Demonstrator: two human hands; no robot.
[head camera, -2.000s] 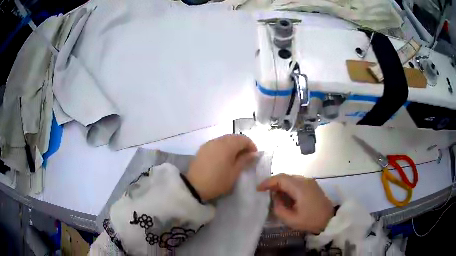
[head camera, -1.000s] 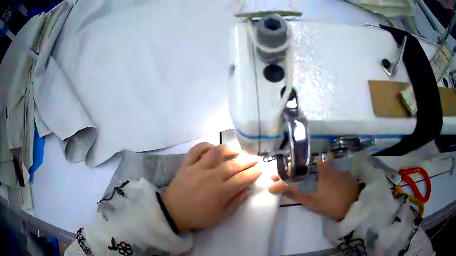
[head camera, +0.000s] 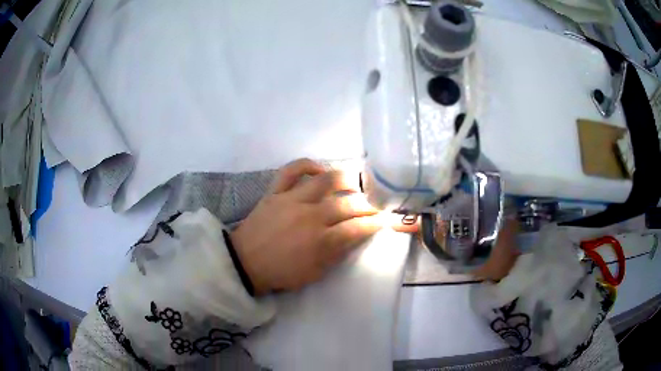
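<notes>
A pale grey-white garment panel (head camera: 341, 319) lies on the table under my left hand, its edge running to the brightly lit needle area. Its darker textured reverse shows left of the hand. My left hand (head camera: 308, 235) lies flat on the panel, fingers pointing at the needle area, pressing and not gripping. The sewing machine (head camera: 522, 101) stands over the cloth's edge; glare hides the needle. My right hand (head camera: 500, 253) is mostly hidden behind the shiny lever guard (head camera: 487, 217) and machine head; its fingers cannot be made out.
A large pale panel (head camera: 232, 87) spreads behind the work, its folded corner at left. Cream pieces (head camera: 18, 145) hang at the left edge over a blue piece (head camera: 43, 190). Scissors with a red handle loop (head camera: 605, 259) lie at right, partly covered by my sleeve.
Both hands have moved from holding the cloth in front of the machine to beside the needle area. The panel's edge is now at the machine head. The view has come closer to the machine.
</notes>
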